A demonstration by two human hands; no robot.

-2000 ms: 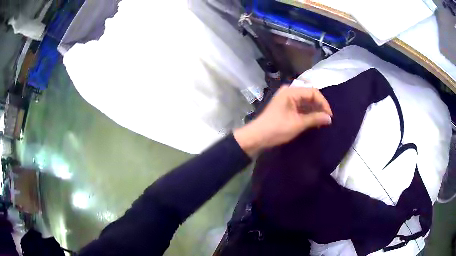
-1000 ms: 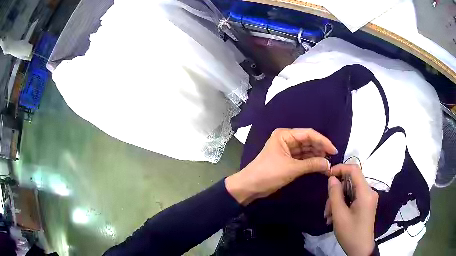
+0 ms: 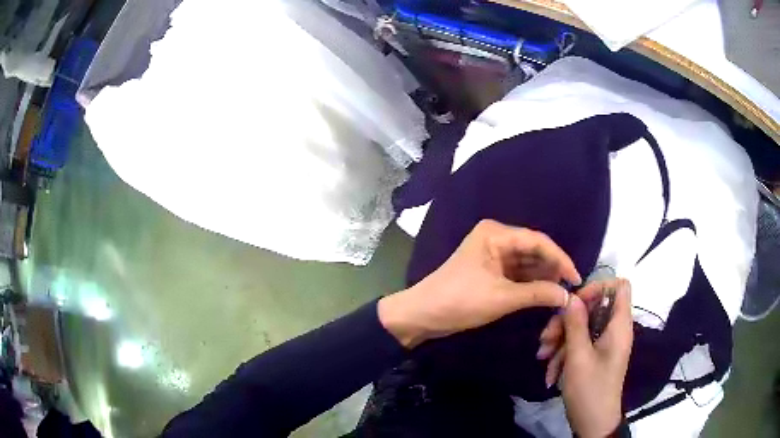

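Note:
The dark purple garment (image 3: 530,184) lies spread over a puffy white cloth (image 3: 718,162) on the lap, its narrow straps (image 3: 663,175) curving at the right. My left hand (image 3: 479,282) is above the garment, thumb and finger pinched on a small dark piece (image 3: 567,287). My right hand (image 3: 593,359) meets it from the right, fingertips touching or nearly touching. A dark metal object (image 3: 605,310), possibly snips, sits in my right hand. A fine dark thread (image 3: 646,313) loops over the white cloth beside it. Any needle is too small to tell.
A white lace-edged skirt (image 3: 248,128) hangs at the left above the green floor (image 3: 205,316). A wood-edged table (image 3: 684,60) with white papers (image 3: 629,17) crosses the upper right. A blue bar (image 3: 470,32) runs along the top.
My left hand has come down from the garment's upper part to its middle. My right hand has entered view and met it. Since one second ago, both hands have barely moved.

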